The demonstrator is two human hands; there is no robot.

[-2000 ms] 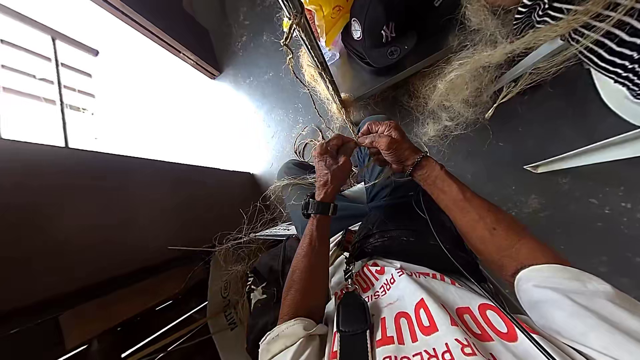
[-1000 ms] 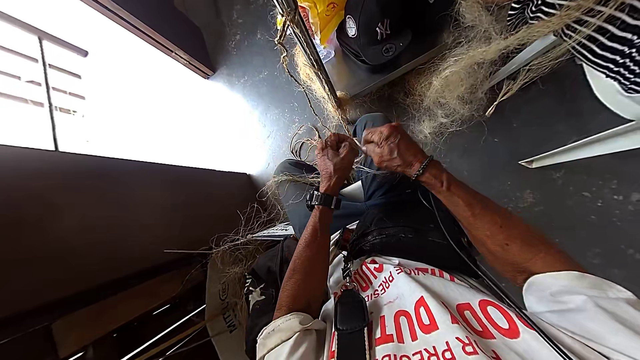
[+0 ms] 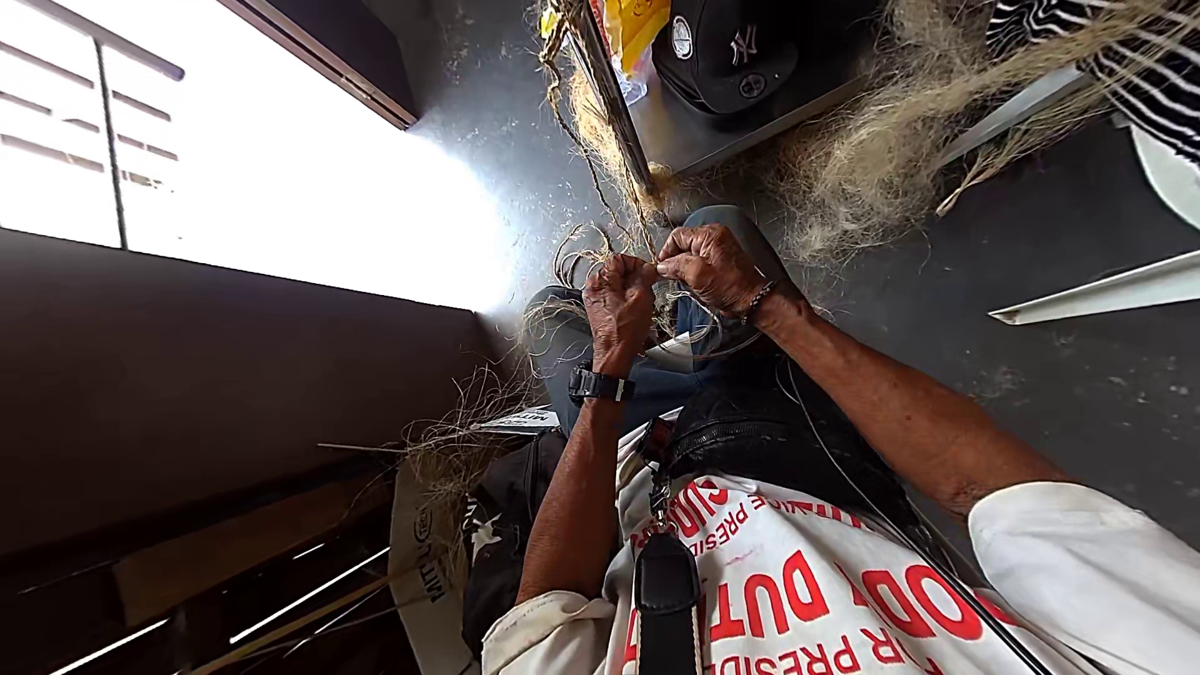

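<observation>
My left hand [image 3: 621, 305], with a black watch at its wrist, pinches tan plant-fibre strands above my lap. Close beside it on the right, my right hand [image 3: 714, 270], with a dark bracelet, grips the same strands between thumb and fingers. The fingertips of both hands nearly meet. From them a twisted fibre cord [image 3: 591, 159] runs up to a dark upright pole [image 3: 614, 94], which has loose fibre along it. Fibre loops [image 3: 570, 255] stand out just left of the hands, and more strands hang below over my knees. The exact grip under the fingers is hidden.
A black cap [image 3: 727, 56] and a yellow plastic bag [image 3: 637, 28] lie on a dark surface ahead. A big tangle of loose fibre [image 3: 862, 159] hangs at the right, near white chair legs [image 3: 1097, 291]. Fibre spills from a sack [image 3: 422, 562] at lower left, beside a dark wall [image 3: 234, 366].
The hands drew slightly apart one second ago, and now their fingertips are close together again at the strands. The pole, cap and loose fibre have not plainly moved.
</observation>
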